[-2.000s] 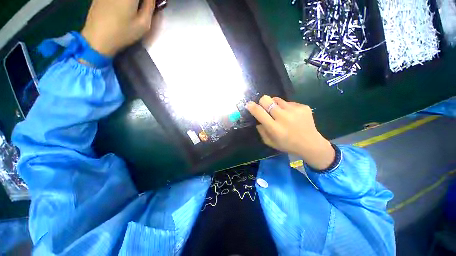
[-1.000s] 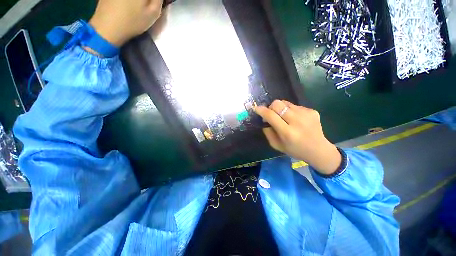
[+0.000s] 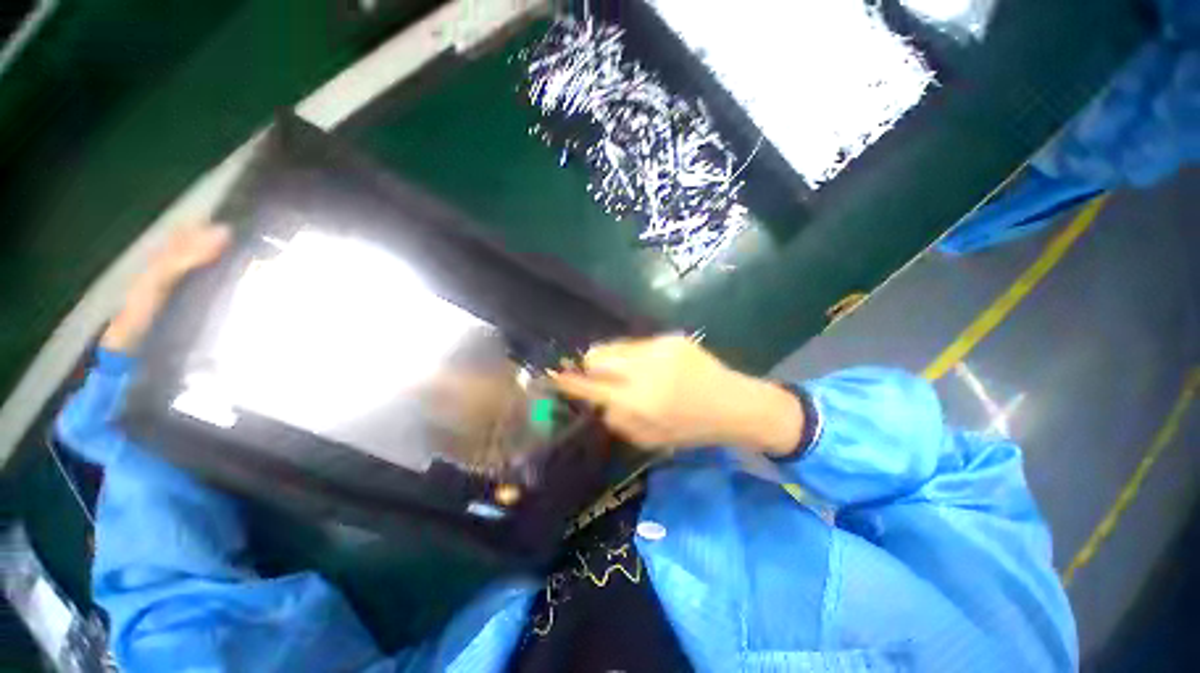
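The open tablet unit point(image 3: 342, 342), with a bright reflective rectangle, lies in its black fixture tray point(image 3: 434, 237). The tray is turned diagonally. The circuit board is at its near right end, with a green patch point(image 3: 544, 413) and a gold-coloured spot point(image 3: 509, 494). My left hand point(image 3: 169, 279) is at the tray's far left edge, blurred, fingers partly hidden by the tray. My right hand point(image 3: 671, 392) is over the board's right end, fingertips together near the green patch. Whether it holds a small thing cannot be told.
A loose pile of black-and-white strips point(image 3: 645, 145) lies on the green bench point(image 3: 474, 145) beyond the tray. A black parts box with white strips point(image 3: 803, 79) is to its right. Another person's blue sleeve point(image 3: 1119, 118) is at the upper right. A pale rail point(image 3: 382, 66) runs behind.
The view has swung and blurred. The tray shows turned further and more to the left. My left hand has gone from the unit's top to the tray's left edge. My right hand remains at the board.
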